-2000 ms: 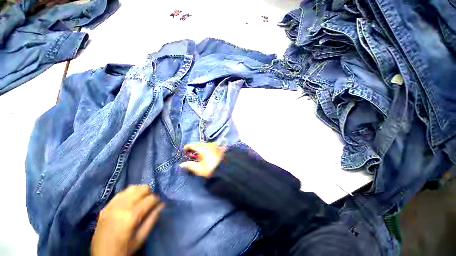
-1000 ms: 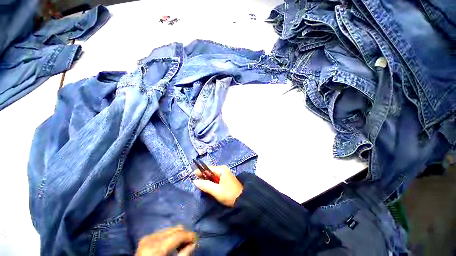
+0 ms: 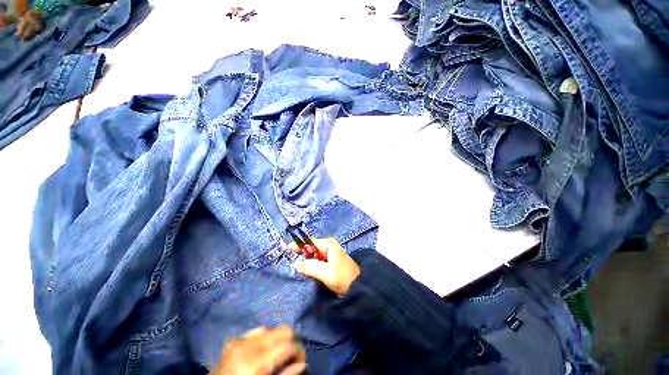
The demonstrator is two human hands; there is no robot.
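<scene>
A blue denim garment [image 3: 227,293] lies spread in front of me, its collar [image 3: 229,91] at the far end. My right hand [image 3: 330,267] holds thread snips [image 3: 304,242] with dark blades and a red handle, over a stitched seam near the garment's middle. The blades point up and to the left. My left hand [image 3: 260,353] is blurred and cut off by the bottom edge, over the lower part of the garment. Whether it grips cloth cannot be told.
A tall denim garment pile [image 3: 506,110] stands at the right and hangs over the table edge. Other denim garments [image 3: 44,73] lie at the far left. Small red and dark scraps [image 3: 240,14] lie on the far part of the white table [image 3: 411,198].
My right hand has moved slightly down and right, and the snips' blades now show. My left hand has moved right and down. The garment's lower panel lies more spread, with its seam showing.
</scene>
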